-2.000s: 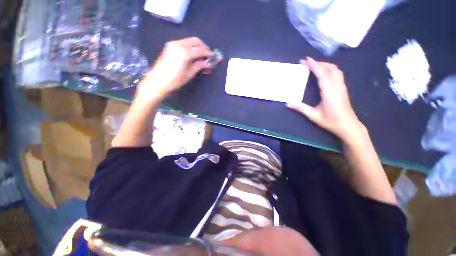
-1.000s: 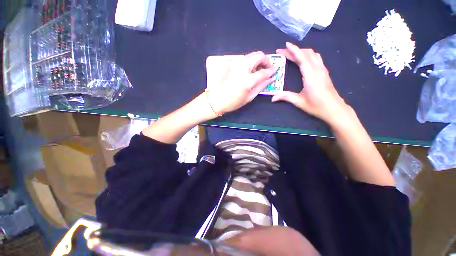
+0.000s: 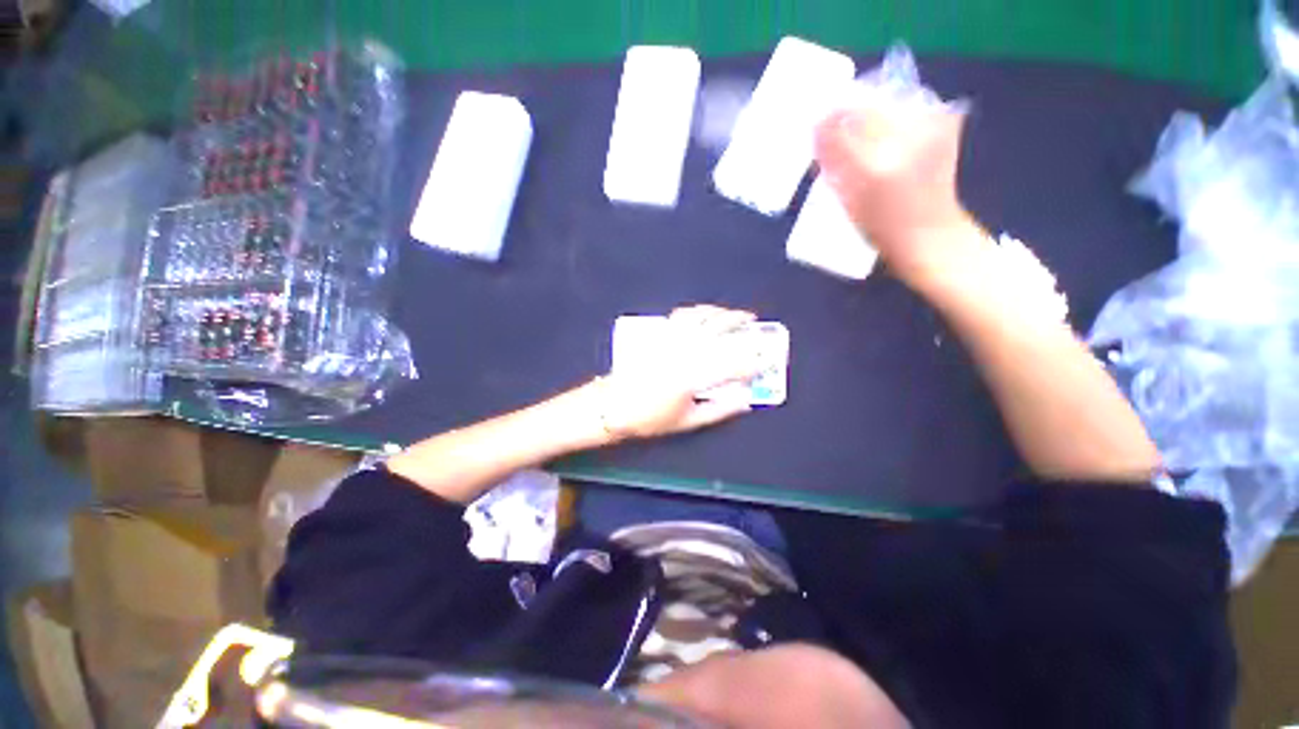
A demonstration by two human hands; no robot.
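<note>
A white plastic case [image 3: 637,342] lies flat on the dark bench in front of me. Its right end shows green circuit board. My left hand [image 3: 684,373] covers the middle of the case and holds it down, with its fingertips at the board end. My right hand [image 3: 895,164] is blurred and reaches far forward over a clear plastic bag [image 3: 900,79] and a white case [image 3: 829,232]. Its fingertips are hidden, so its grip is unclear. Another white case [image 3: 784,126] lies just left of it.
White cases lie at the back [image 3: 653,126] and back left [image 3: 473,175]. Ridged clear blister trays [image 3: 228,271] with red-spotted boards stand left. Tiny white parts [image 3: 1037,274] are partly behind my right arm. A bluish bag pile [image 3: 1211,299] is at right. Cardboard boxes [image 3: 150,570] are below the bench edge.
My right hand has left the case in front and moved forward to the bag and cases. My left hand has stayed on the case. The view has shifted to show more of the bench's back.
</note>
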